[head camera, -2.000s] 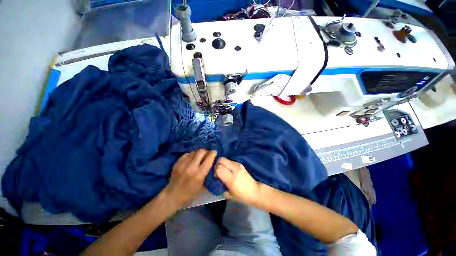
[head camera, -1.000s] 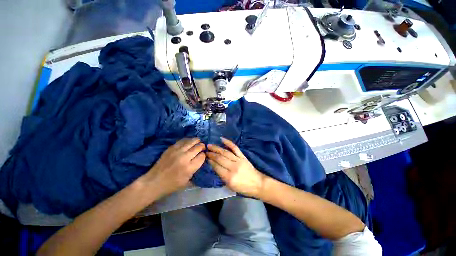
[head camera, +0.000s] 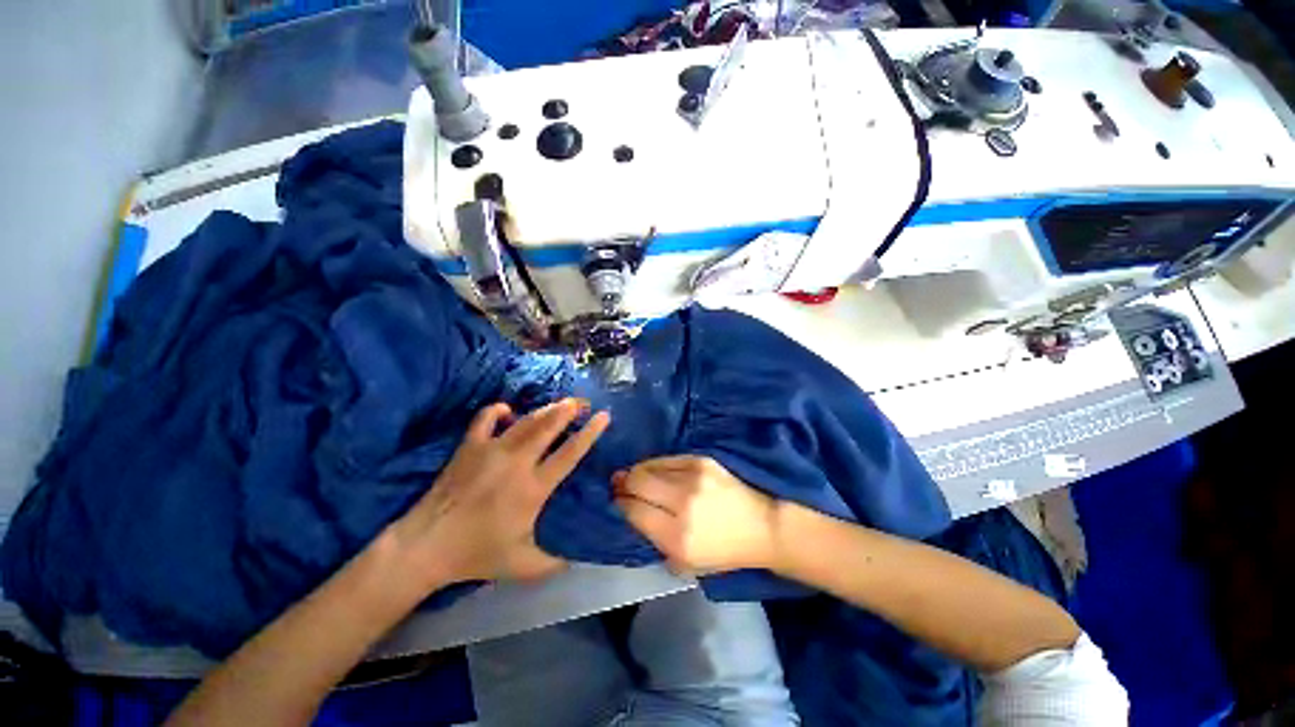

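A large crumpled navy garment (head camera: 270,412) covers the table left of the needle and runs under the presser foot (head camera: 611,348) to the right. Its shirred section (head camera: 533,372) shows tight puckers, lit bluish, just left of the foot. My left hand (head camera: 497,490) lies on the cloth in front of the foot with its fingers spread. My right hand (head camera: 696,514) is right of it, with thumb and fingertips closed on the garment near the table's front edge. The cloth under both palms is hidden.
The white sewing machine (head camera: 710,156) spans the back, with a control panel (head camera: 1150,227) at right. Bobbins (head camera: 1167,348) sit in a dark tray at the table's right end. A red item (head camera: 810,297) shows under the arm. Navy cloth (head camera: 881,646) hangs beside my legs.
My hands have moved apart. My left hand has opened and its fingers have spread. My right hand has shifted slightly right and its fingers have curled in. The view has shifted a little.
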